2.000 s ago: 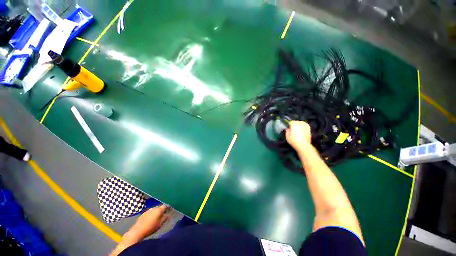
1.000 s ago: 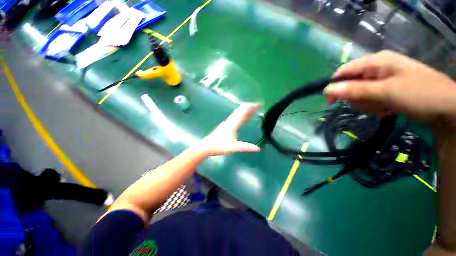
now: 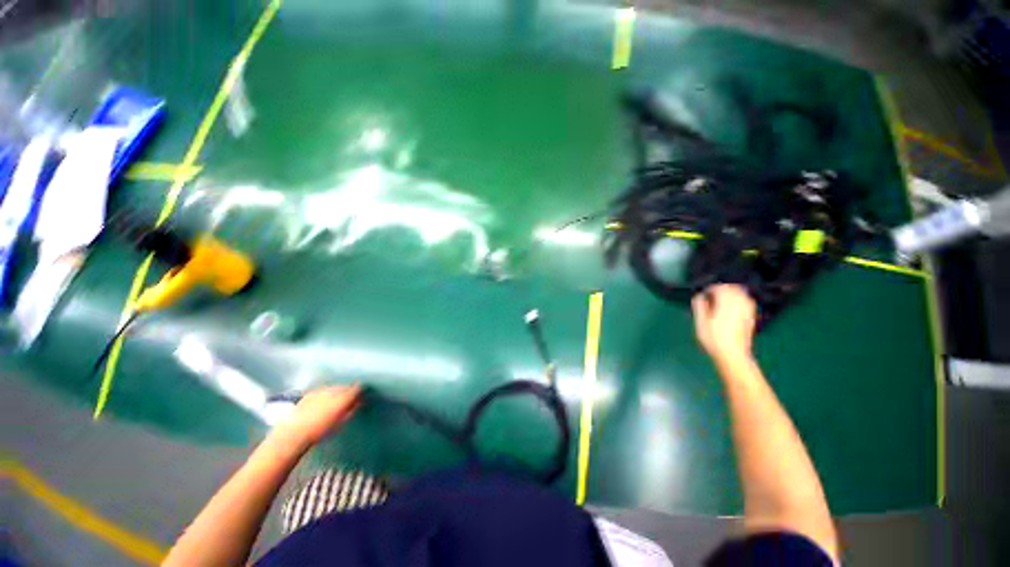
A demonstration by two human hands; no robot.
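Note:
A black cable coil (image 3: 566, 423) lies on the green bench close in front of me, with a small pale connector at its upper end. My left hand (image 3: 321, 412) is closed on the cable's left end, beside the steel ruler (image 3: 227, 382). My right hand (image 3: 728, 313) is at the near edge of the large pile of black wire bundles (image 3: 709, 199). Its fingers touch the pile; blur hides whether they grip a bundle.
The yellow heat gun (image 3: 210, 269) and a pale tape roll (image 3: 266, 323) are at left. Blue trays (image 3: 135, 111) with white paper sheets (image 3: 75, 194) are at far left. A checkered stool (image 3: 327, 496) is by the near edge. A white power strip (image 3: 941, 226) is at right.
The coil has moved from my raised right hand down to the bench before me. My left hand, open before, has closed on its cable. My right hand has moved back to the pile.

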